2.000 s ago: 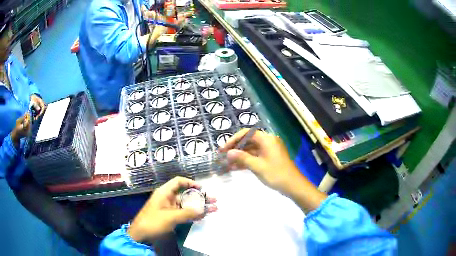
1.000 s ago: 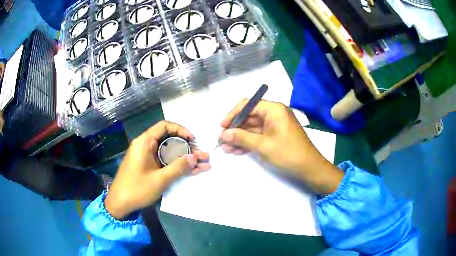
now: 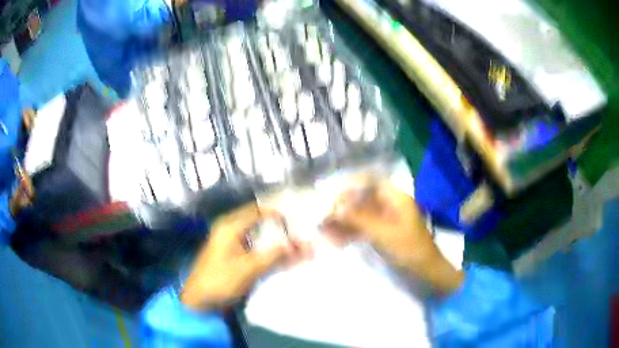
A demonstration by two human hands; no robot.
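The view is blurred. My left hand (image 3: pixel 227 262) holds a round module (image 3: pixel 268 234) between thumb and fingers, above the white paper (image 3: pixel 332 292). My right hand (image 3: pixel 400 234) is just to the right, its curled fingers apart from the left hand. A dark smear at its fingers fits the tweezers (image 3: pixel 370 197); their tips cannot be made out. No strip or tab can be told. The clear blister tray stack (image 3: pixel 251 180), with pale discs in its pockets, stands just beyond the paper.
A second tray stack (image 3: pixel 88 153) with a white card is at the left. A raised board (image 3: pixel 434 85) with a black foam tray (image 3: pixel 475 88) is at the right, above a blue bundle (image 3: pixel 441 177). Coworkers' blue sleeves (image 3: pixel 125 37) show at upper left.
The view has tilted up since one second ago, so the tray stack and hands appear lower and more blurred. The left hand still holds the module; the tweezers are less distinct.
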